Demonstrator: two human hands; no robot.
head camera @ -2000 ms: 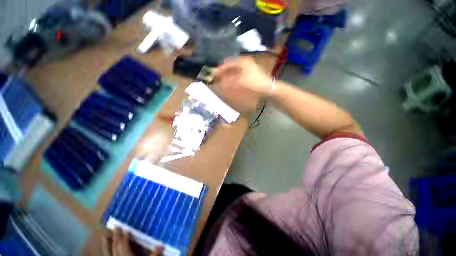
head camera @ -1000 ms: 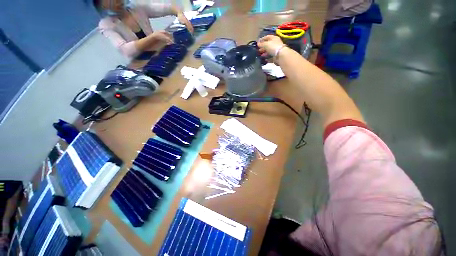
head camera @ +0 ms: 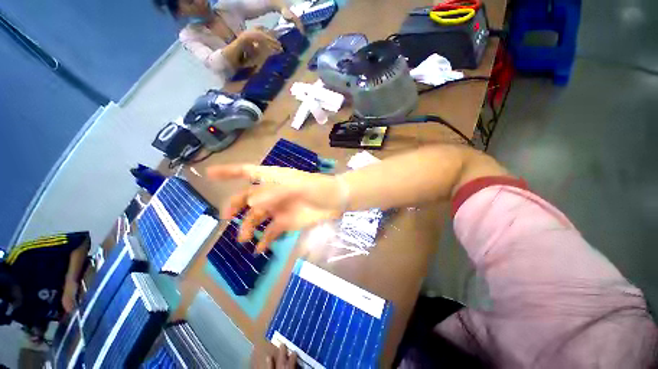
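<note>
A bright blue cell string [head camera: 325, 317] lies on the brown tabletop, with white strips across its far and near ends. My left hand [head camera: 283, 358] is at its near left corner, cut off by the bottom edge; only fingertips show. My right hand [head camera: 278, 202] is open and empty, fingers spread, above the dark tabbed cells [head camera: 234, 263]. It hides the middle of them. The tabbing ribbon pile [head camera: 359, 229] lies partly behind my right forearm. The soldering iron [head camera: 413, 119] rests at its stand [head camera: 375, 136], its cable running right.
Finished cell stacks [head camera: 172, 216] stand at the left. Beyond the stand are a grey round vented device [head camera: 382, 79], white strips [head camera: 316, 103] and a dark box [head camera: 447, 39] with yellow and red rings. Two other people sit at the bench. A blue stool [head camera: 546, 39] stands at upper right.
My right hand has moved from beside the dark box back left, over the tabbed cells. The view has shifted, and fingers of my left hand now show at the cell string.
</note>
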